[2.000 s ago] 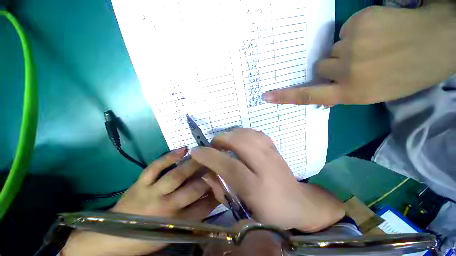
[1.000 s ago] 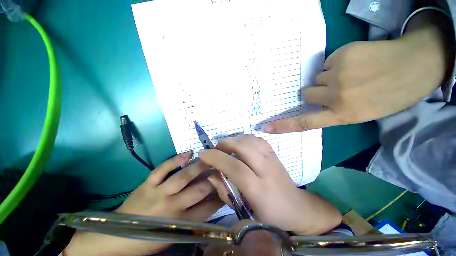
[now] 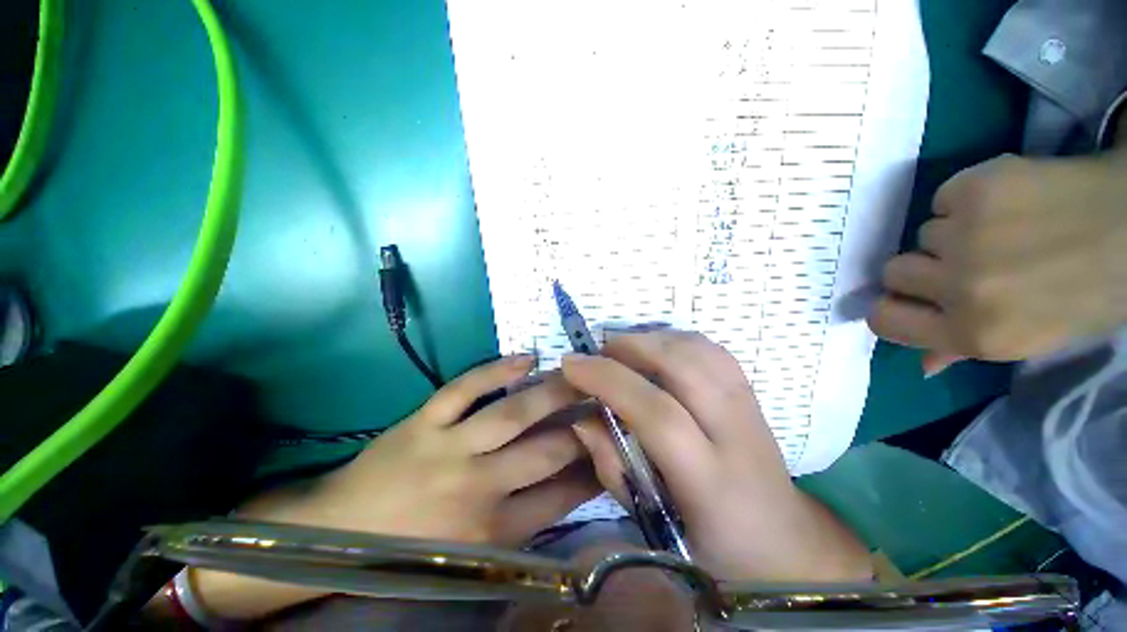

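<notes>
A white record sheet with ruled columns and handwriting lies on the green bench. My right hand grips a pen, its tip near the left columns of the sheet. My left hand rests on the sheet's lower left part, beside my right hand. A dark thing shows partly between its fingers; what it is cannot be told. A thin black lead with a straight plug lies left of the sheet, its cord running toward my left hand.
A thick green cable curves across the left side over a dark mass. Another person's hand and grey sleeve are at the right. Glasses frames cross the bottom. A yellow line shows at lower right.
The other person's pointing hand has drawn back off the sheet to the right. The sheet, plug, cable and my hands appear further right in view. My right hand still holds the pen.
</notes>
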